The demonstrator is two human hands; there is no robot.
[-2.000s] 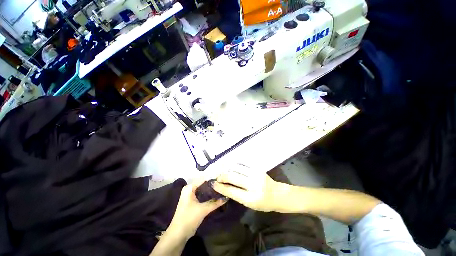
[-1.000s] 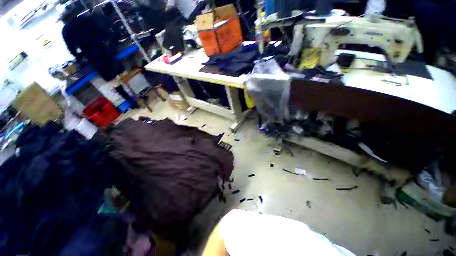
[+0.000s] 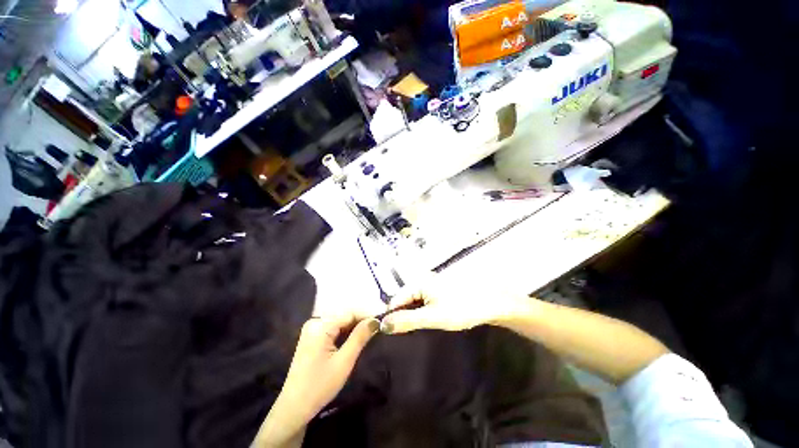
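My left hand [image 3: 328, 354] and my right hand [image 3: 447, 308] meet at the front edge of the machine bed. Their fingertips pinch a small dark piece of cloth [image 3: 392, 308] between them, mostly hidden by the fingers. Dark brown cloth [image 3: 385, 376] hangs below the hands over the lap. The white JUKI sewing machine [image 3: 456, 149] stands just beyond; its needle area [image 3: 394, 229] is a little above the hands and apart from them.
A large heap of dark cloth [image 3: 131, 306] fills the left side. A slim pink-red tool [image 3: 515, 194] and a crumpled white scrap [image 3: 585, 178] lie on the bed. An orange box [image 3: 492, 35] stands behind the machine. Another white table [image 3: 280, 92] is at the back left.
A second ago the view was turned to the floor and another machine; now it is back on this one. Compared with two seconds ago, less of the pinched cloth shows between the fingers.
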